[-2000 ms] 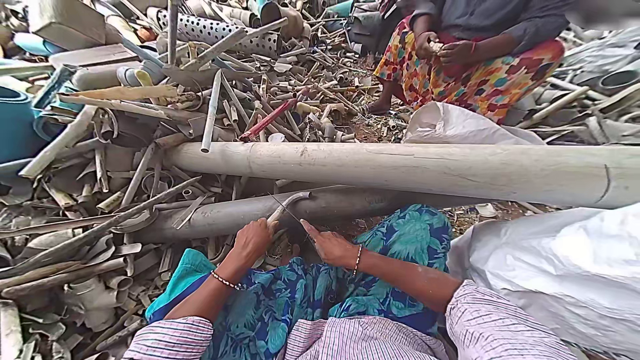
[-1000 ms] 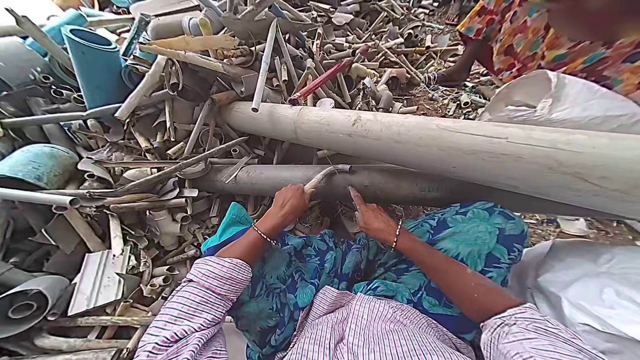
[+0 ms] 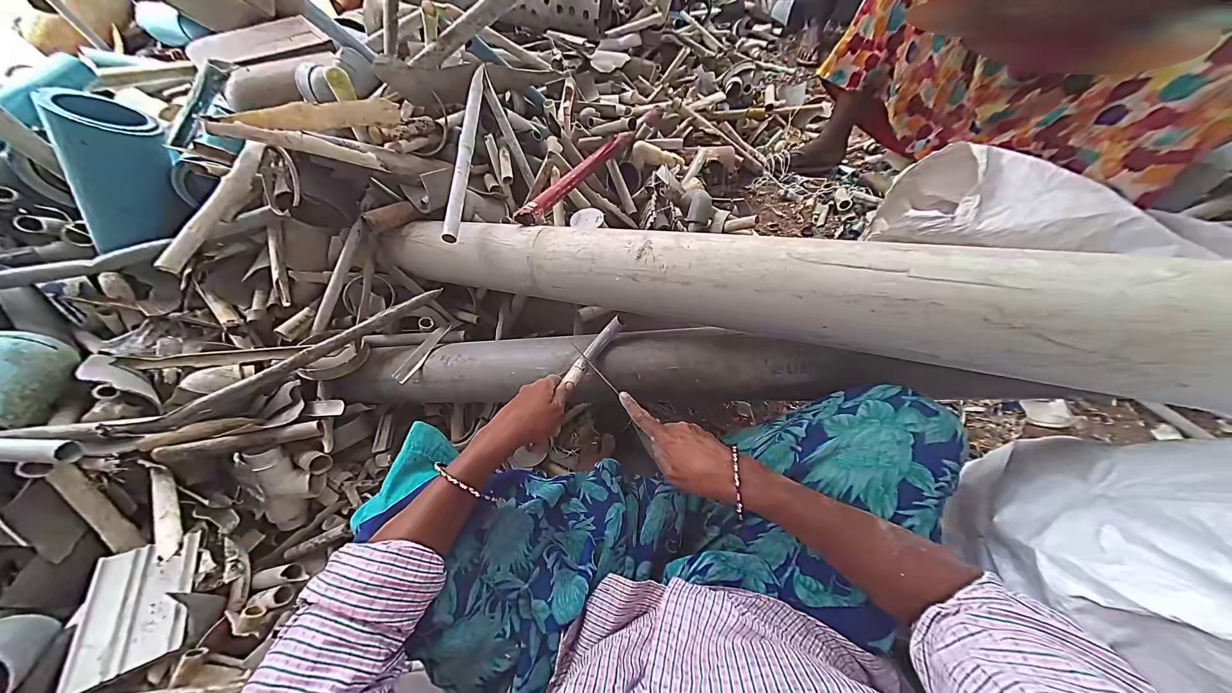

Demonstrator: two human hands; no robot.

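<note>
My left hand (image 3: 532,412) is closed on the lower end of a narrow, pale strip of plastic pipe (image 3: 589,358), which slants up to the right in front of a grey pipe (image 3: 481,369). In my right hand (image 3: 685,454) is a thin knife (image 3: 602,372), its handle hidden in my palm and my index finger stretched along it. The blade points up and left, and its tip crosses the strip just above my left fingers. Beyond the grey pipe lies a thick off-white pipe (image 3: 770,282).
Broken pipe pieces and fittings (image 3: 279,423) are heaped at the left, with a blue pipe (image 3: 115,178) standing among them. White sacks (image 3: 1107,520) lie at the right. A person in a patterned garment (image 3: 1039,106) sits beyond the thick pipe, one foot on the ground.
The strip in my left hand now points up more steeply and looks straighter than in the earlier frames. The view has shifted toward the left heap since the first frame.
</note>
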